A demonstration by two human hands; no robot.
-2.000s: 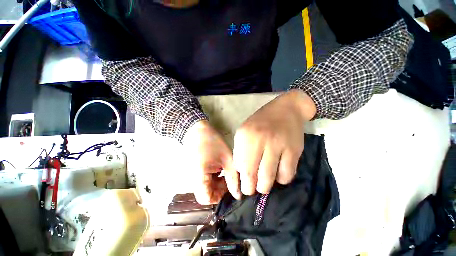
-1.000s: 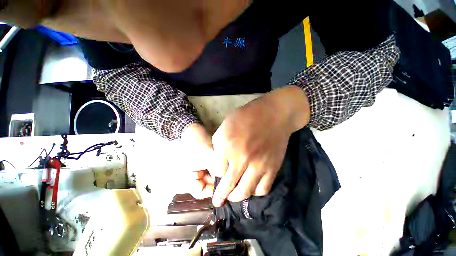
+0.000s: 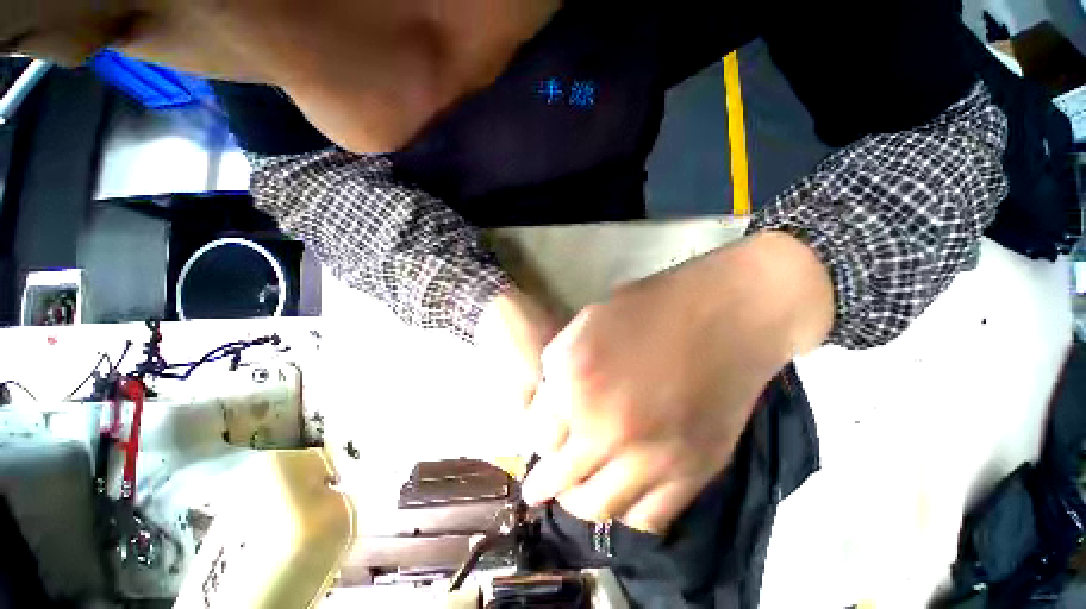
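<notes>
The black fabric bag panel [image 3: 726, 523] lies at the lower middle, right of the needle area, with a short pale zipper line [image 3: 601, 539] showing below my fingers. My left hand [image 3: 667, 381], on the picture's right, is closed on the panel's upper edge, fingertips near the presser foot and needle area [image 3: 518, 523]. My right hand [image 3: 524, 339], on the picture's left, is behind my left hand; its fingers are mostly hidden and washed out by glare, so its hold cannot be made out.
The cream sewing machine head [image 3: 280, 529] is at bottom left, with brownish slide plates [image 3: 459, 482] beside the needle. A red part [image 3: 125, 434] and dark wiry guides are far left. Loose black pieces [image 3: 1012, 535] lie at far right. The wearer's chin shows at the top.
My left hand first moved left, then back right and lower, covering more of the panel. The zipper line shows less than at first. The wearer's head has come into view at the top.
</notes>
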